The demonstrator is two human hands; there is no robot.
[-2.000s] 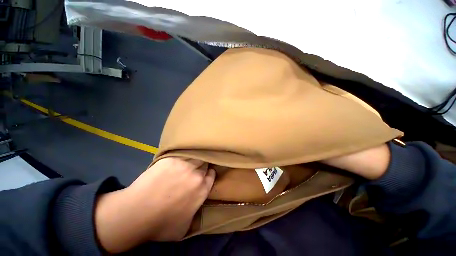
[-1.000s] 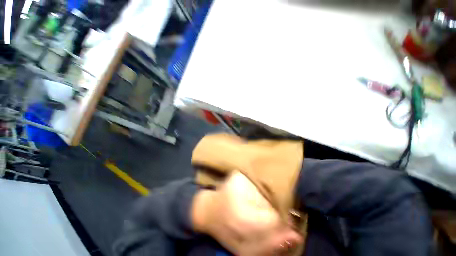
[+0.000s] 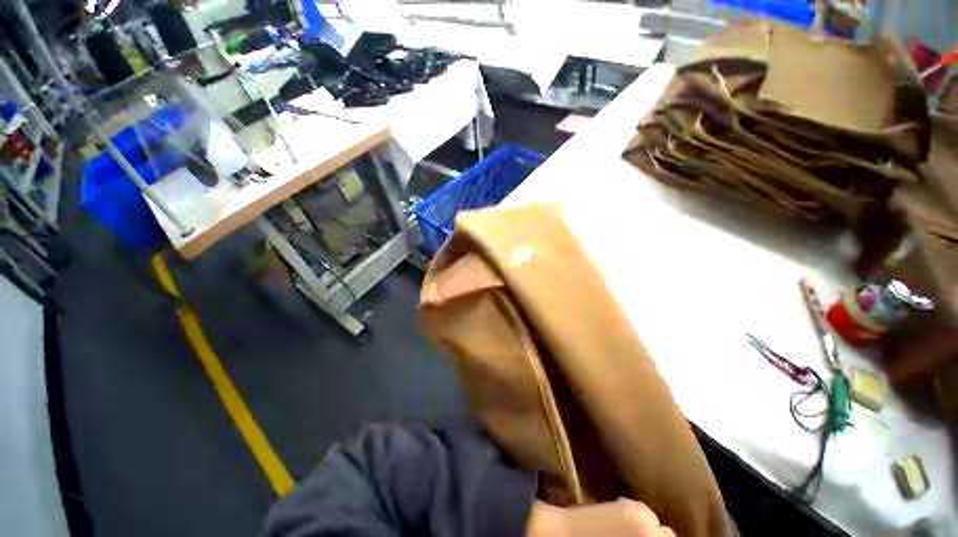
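A tan-brown bag (image 3: pixel 620 367) stands tilted up over the table's edge, its mouth open along one side and brown lining (image 3: pixel 494 357) showing. A small pale spot is on its outside near the top. My left hand (image 3: pixel 599 519) lies across the lower part of the bag at the bottom edge of the picture, closed on it, with its fingers partly cut off. My right hand is out of view. The green-handled tool (image 3: pixel 839 402) with black cord and the pink-purple snips (image 3: pixel 783 360) lie on the white table (image 3: pixel 699 304).
Brown bags (image 3: pixel 777 136) are stacked at the table's back. A red can (image 3: pixel 856 318), a long tan stick (image 3: pixel 817 315) and yellowish blocks (image 3: pixel 911 477) lie at right. A blue crate (image 3: pixel 478 199) stands behind the bag. Another workbench (image 3: pixel 284 194) and a yellow floor line (image 3: pixel 221 378) are left.
The view has lifted and turned towards the table's far end. The bag has gone from my lap to a raised, upright position. My right arm has left the picture.
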